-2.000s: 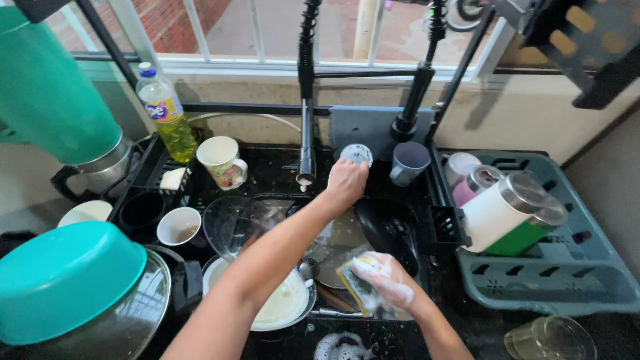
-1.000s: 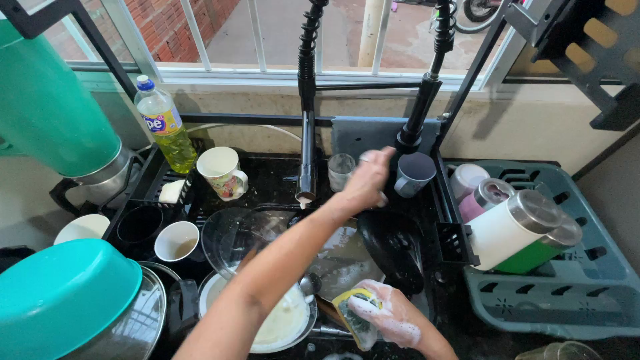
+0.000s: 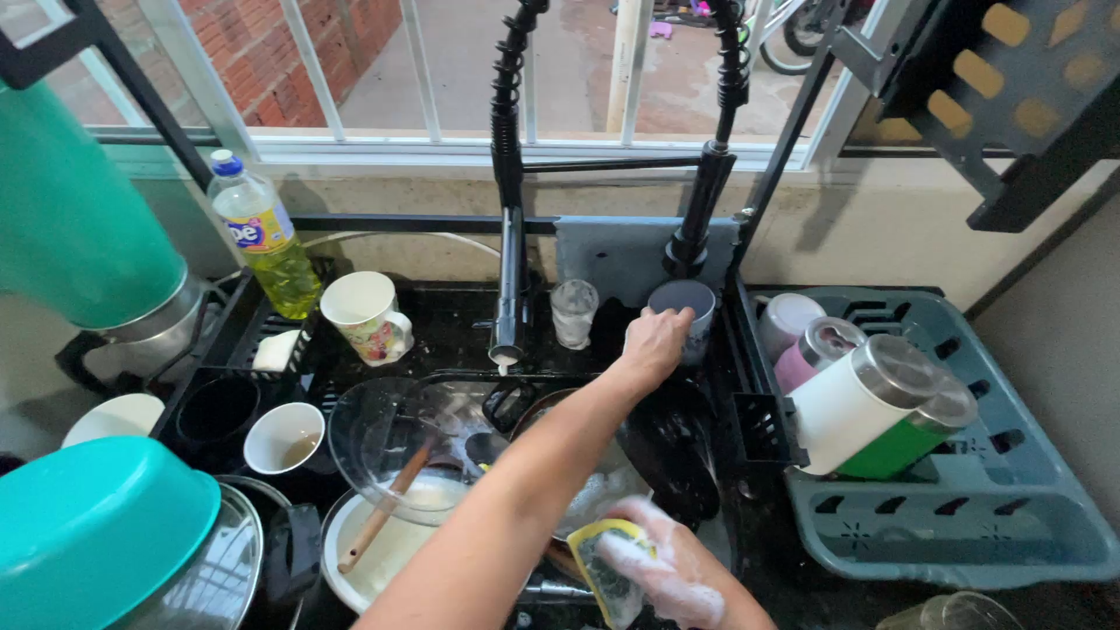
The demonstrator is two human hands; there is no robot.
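Note:
My left hand (image 3: 658, 343) reaches across the sink, its fingers on the rim and side of a grey mug (image 3: 691, 317) behind the basin. My right hand (image 3: 669, 564), coated in suds, grips a yellow-and-green sponge (image 3: 604, 564) over the front of the sink. A wet drinking glass (image 3: 574, 313) stands left of the grey mug. Below my arm, the sink holds a dark pan (image 3: 674, 455) and soapy dishes. A clear glass bowl (image 3: 376, 446) overlaps a white bowl (image 3: 385, 556) with a wooden-handled utensil (image 3: 385, 507).
The black spring faucet (image 3: 507, 297) hangs over the basin. At left are a floral mug (image 3: 363, 315), a dish soap bottle (image 3: 267, 236), a white cup (image 3: 284, 437) and a turquoise basin (image 3: 96, 534). A grey dish rack (image 3: 954, 542) holds tumblers (image 3: 862, 402) at right.
My left hand has moved right, from the drinking glass to the grey mug; the glass now stands behind the sink. My right hand still holds the sponge.

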